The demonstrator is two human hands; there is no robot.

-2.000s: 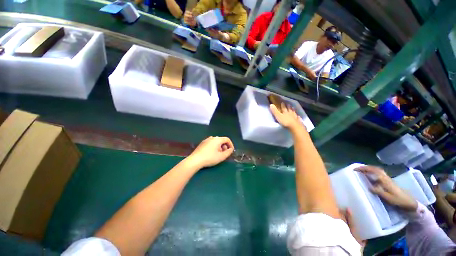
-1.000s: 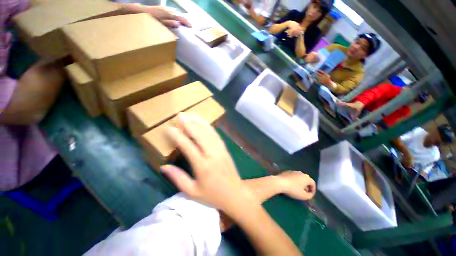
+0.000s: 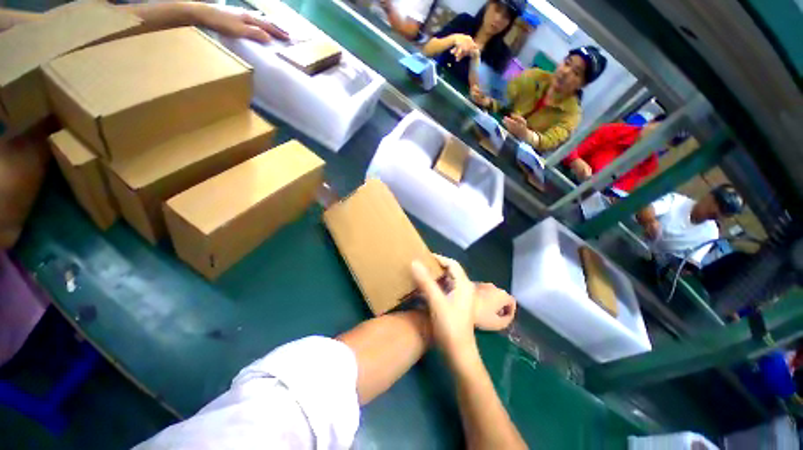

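My right hand grips the near end of a closed brown cardboard box and holds it tilted over the green bench. My left hand is a fist just right of it, with nothing seen in it; my left forearm passes under the right hand. At left, several brown boxes are stacked on the bench. Beyond, three white foam trays stand on the dark green conveyor, each with a slim brown box lying in or on it.
At top left another person's hand rests by the farthest tray. Several people sit across the line with blue-grey folded pieces. A green metal frame crosses at right. A blue stool is partly seen at lower left.
My right hand first left the right-hand tray and reached the stack at left; it has now taken a box and brought it right. The view has swung left. My left hand stays a fist.
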